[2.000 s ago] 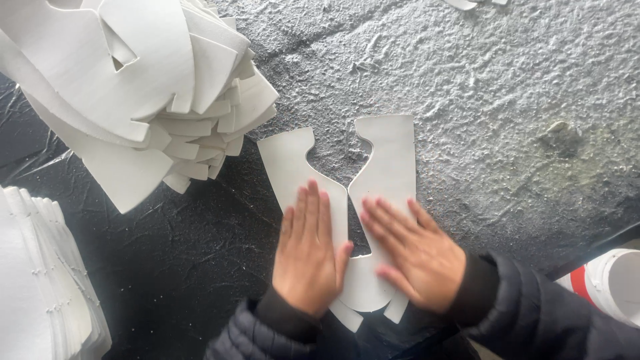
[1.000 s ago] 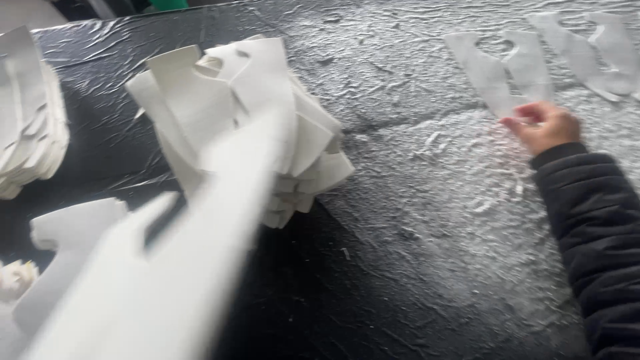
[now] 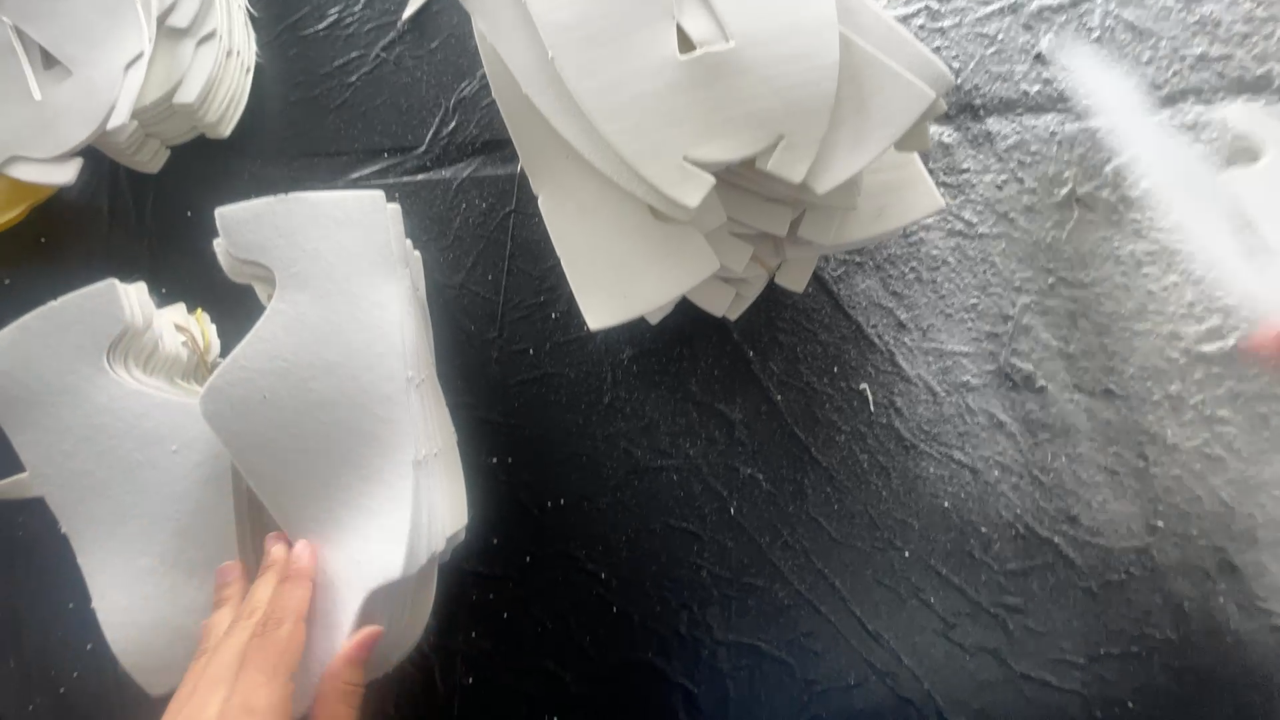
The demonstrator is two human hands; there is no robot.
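Observation:
My left hand point(image 3: 265, 640) lies on the top piece of a stack of white cut-out sheets point(image 3: 320, 380) at the lower left, fingers on the sheet and thumb near its right side. Whether it pinches a sheet cannot be told. Of my right hand only a blurred reddish fingertip point(image 3: 1262, 345) shows at the right edge. A blurred white piece point(image 3: 1150, 150) slants just up and left of that fingertip; whether the hand holds it is unclear.
A messy pile of white cut-out pieces point(image 3: 720, 110) stands at the top centre. Another stack point(image 3: 190, 80) is at the upper left, with something yellow point(image 3: 20, 200) beneath it. The wrinkled black table cover point(image 3: 650, 520) is coated with whitish residue on the right.
The left hand, flat on a single cut-out two seconds ago, is now on the lower left stack. The right hand has left that cut-out too. The view has shifted.

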